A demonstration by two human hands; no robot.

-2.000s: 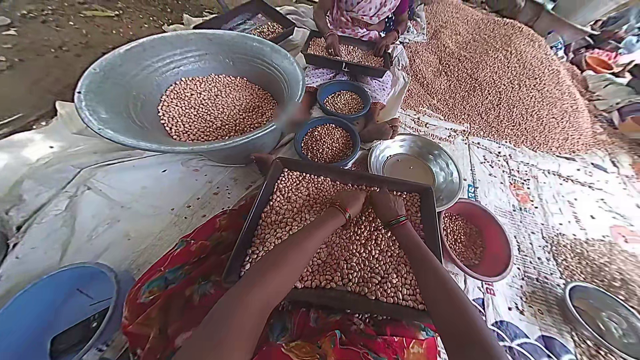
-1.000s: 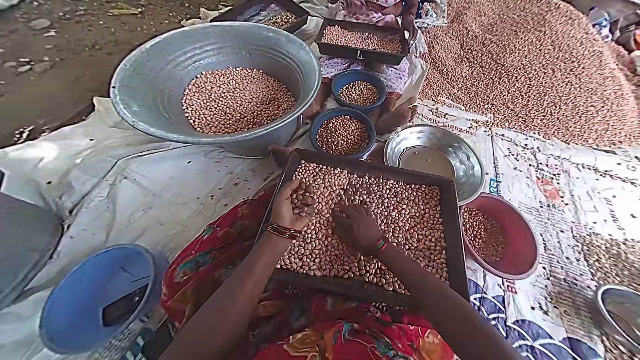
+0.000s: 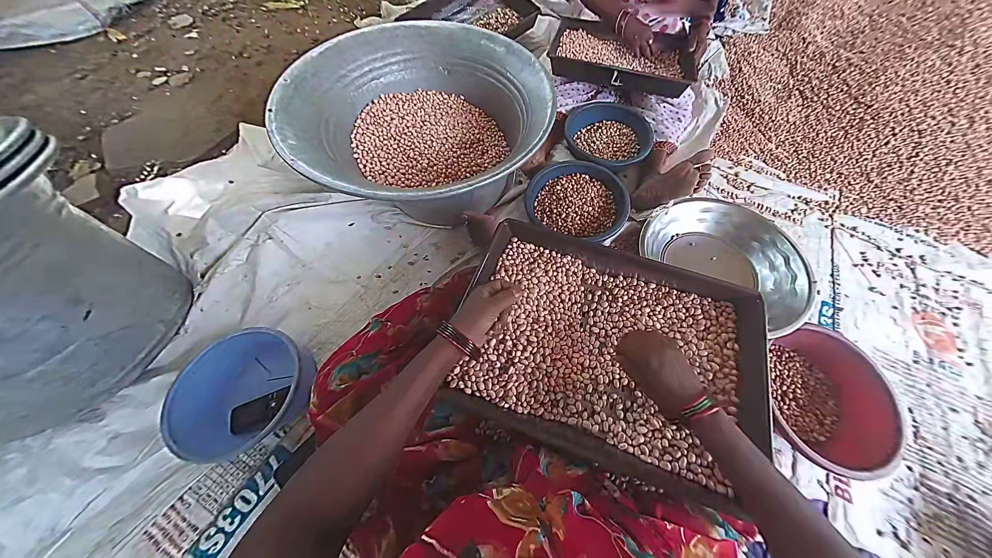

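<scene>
A dark rectangular tray (image 3: 753, 333) full of pinkish-brown nuts or seeds (image 3: 566, 341) rests on my lap, over red patterned cloth. My left hand (image 3: 487, 308) is at the tray's left side with its fingers curled; whether nuts are inside cannot be told. My right hand (image 3: 659, 368) lies on the nuts right of the middle, its fingers bent down and partly hidden. Beyond the tray stand two small blue bowls (image 3: 535, 203) of nuts and a steel basin (image 3: 802, 271). A red bowl (image 3: 883, 418) with darker nuts stands at the tray's right.
A large metal tub (image 3: 294, 147) of nuts stands at the upper left. A blue basin (image 3: 190, 418) holding a dark flat object is at the lower left, near a grey container (image 3: 85, 302). Across from me, a person's hands (image 3: 639, 37) work in another tray (image 3: 612, 77). A nut heap (image 3: 860, 108) spreads upper right.
My hands were close together in the nuts at first; now they are apart. My left hand has opened its palm with nuts on it, then turned over and curled at the tray's left side.
</scene>
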